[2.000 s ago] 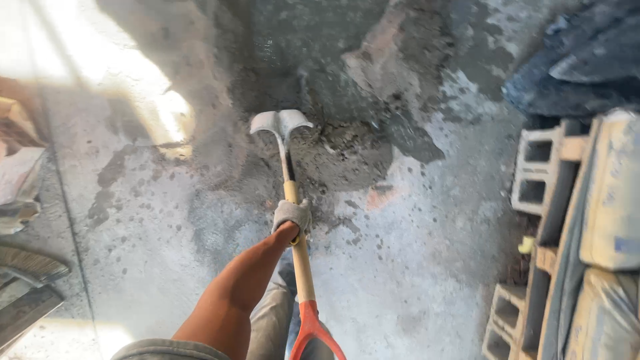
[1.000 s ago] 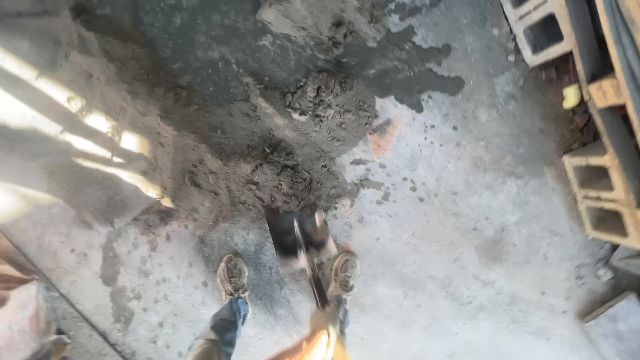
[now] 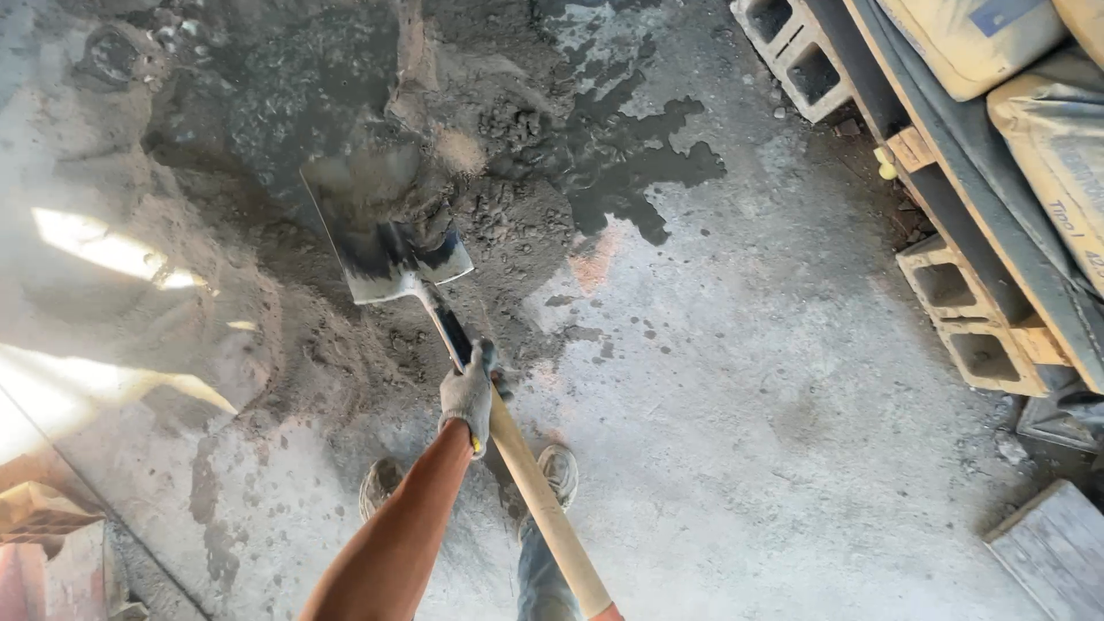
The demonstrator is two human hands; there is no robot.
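My left hand (image 3: 468, 392), in a light knitted glove, is closed around the lower shaft of a square-mouth shovel (image 3: 379, 250), where the wooden handle (image 3: 539, 500) meets the dark metal socket. The blade lies over a heap of wet grey mortar mix (image 3: 509, 233), with some of the mix on it. Beyond the blade is a watery grey pool (image 3: 302, 95) ringed by damp material. The handle runs down to a red-orange part at the bottom edge. My right hand is out of view.
Hollow concrete blocks (image 3: 970, 319) carry a wooden pallet (image 3: 975, 246) with filled bags (image 3: 1052, 155) at the right. A grey board (image 3: 1056, 543) lies at lower right. Red hollow bricks (image 3: 60, 552) stand at lower left. My shoes (image 3: 559, 474) are on the concrete floor just below the heap.
The shovel blade, near my feet one second ago, is now farther forward over the mix and pool edge. The mix on the blade was not seen two seconds ago.
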